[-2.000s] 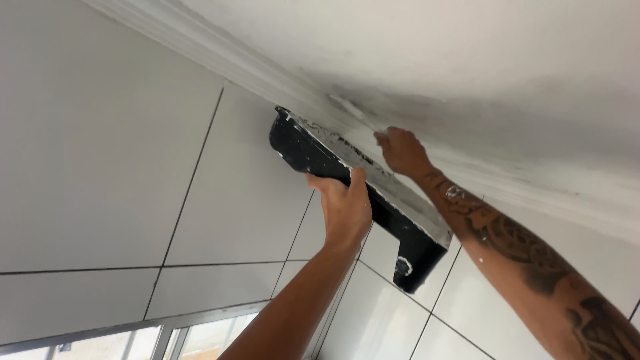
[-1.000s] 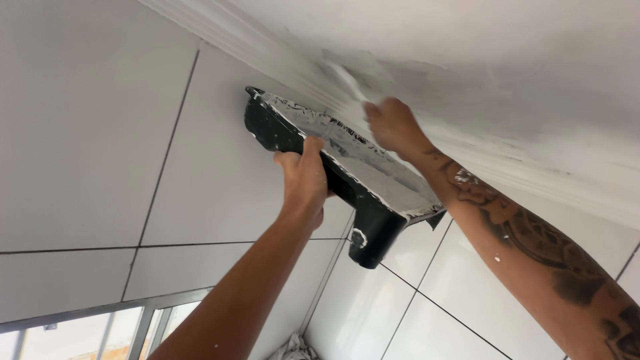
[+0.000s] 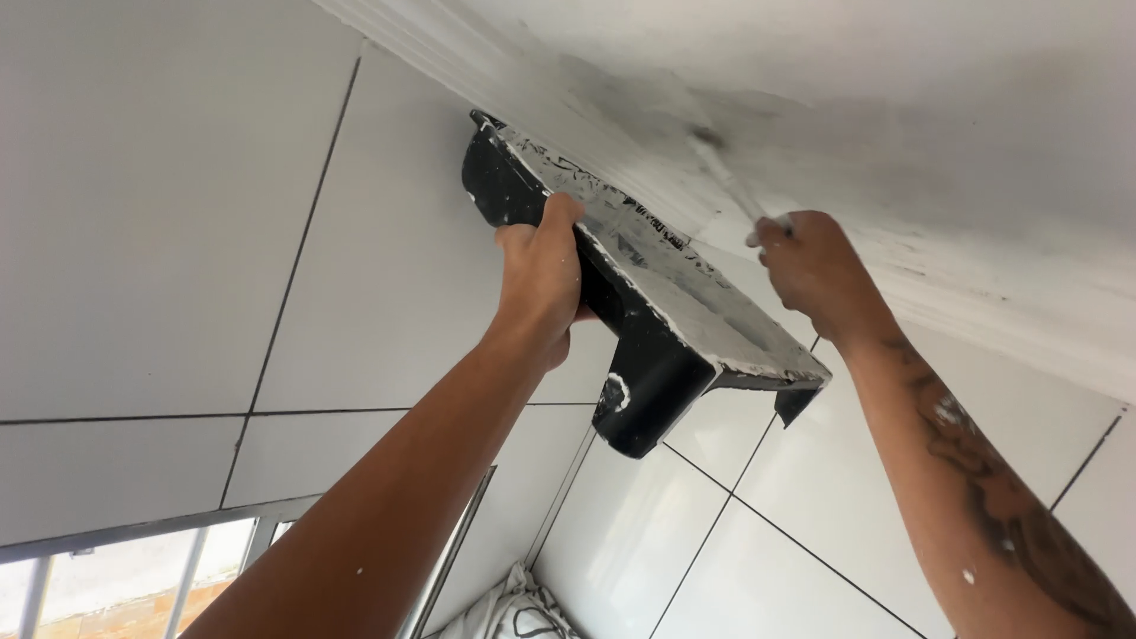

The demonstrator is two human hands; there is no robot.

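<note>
Overhead, my left hand (image 3: 543, 275) grips the near long side of a black plastic paint tray (image 3: 657, 382), thumb over its rim. White and grey paint coats the tray's inside and edges, and it is held tilted close under the white moulding. My right hand (image 3: 816, 271) is closed around the handle of a slim brush (image 3: 729, 182), right of the tray. The brush's dark, blurred tip is at the ceiling (image 3: 887, 133), on a grey, smudged patch beside the moulding; whether it touches cannot be told.
A stepped white cornice moulding (image 3: 444, 49) runs between the ceiling and the tiled wall (image 3: 177, 222), whose joints are dark. A metal-framed window (image 3: 266, 524) is at the lower left. Patterned fabric (image 3: 515, 612) shows at the bottom, near the wall corner.
My right hand and the brush have moved from over the moulding's edge farther out over the ceiling, away from the tray. My left hand keeps its hold on the tray. The view has shifted somewhat.
</note>
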